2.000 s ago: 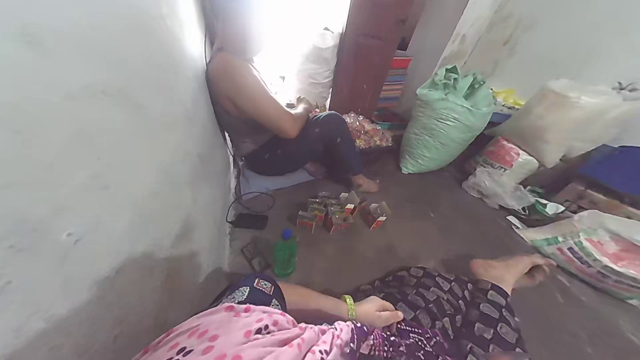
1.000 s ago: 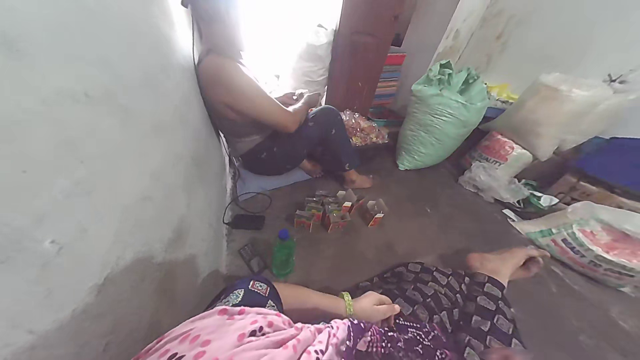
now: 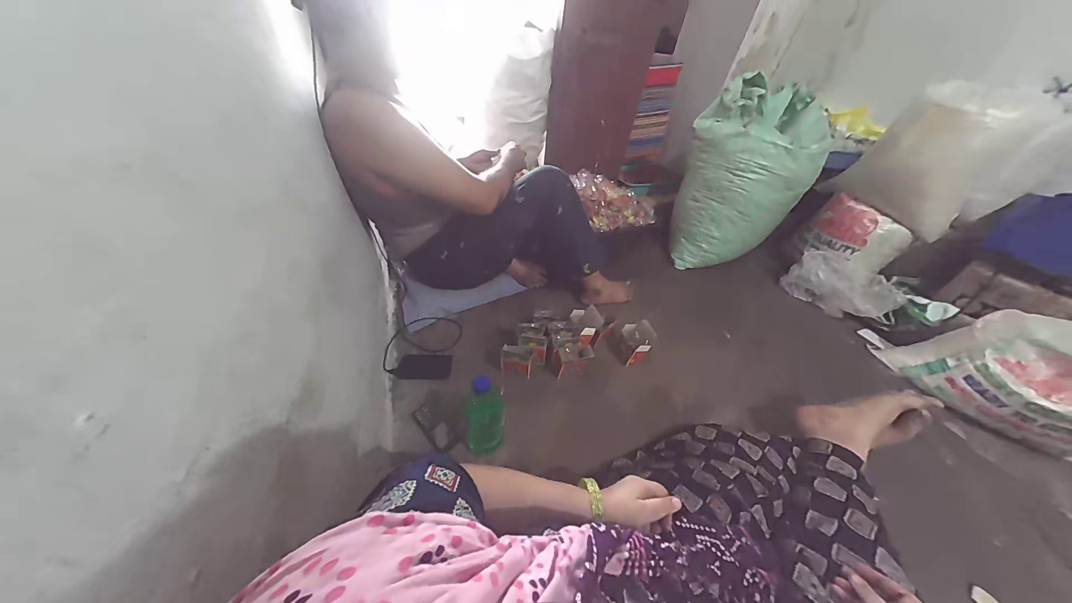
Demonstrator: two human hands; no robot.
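My left hand (image 3: 641,502), with a yellow-green bangle at its wrist, rests on the dark patterned cloth (image 3: 737,469) over my legs. Its fingers are loosely curled, and whether anything is under them cannot be told. Only part of my right hand (image 3: 871,584) shows at the bottom edge, against the same cloth. A pink dotted cloth (image 3: 394,553) lies across my lap. Beyond my left arm, a green plastic bottle (image 3: 484,420) with a blue cap stands on the floor. Several small open cardboard boxes (image 3: 572,358) are grouped farther off, with one box (image 3: 637,342) slightly apart.
Another person (image 3: 419,167) sits against the left wall, hands raised near the knees. A black device (image 3: 424,366) with a cable lies by that wall. A bag of wrapped items (image 3: 610,201), a green sack (image 3: 745,176) and a printed sack (image 3: 1005,377) are farther off and right.
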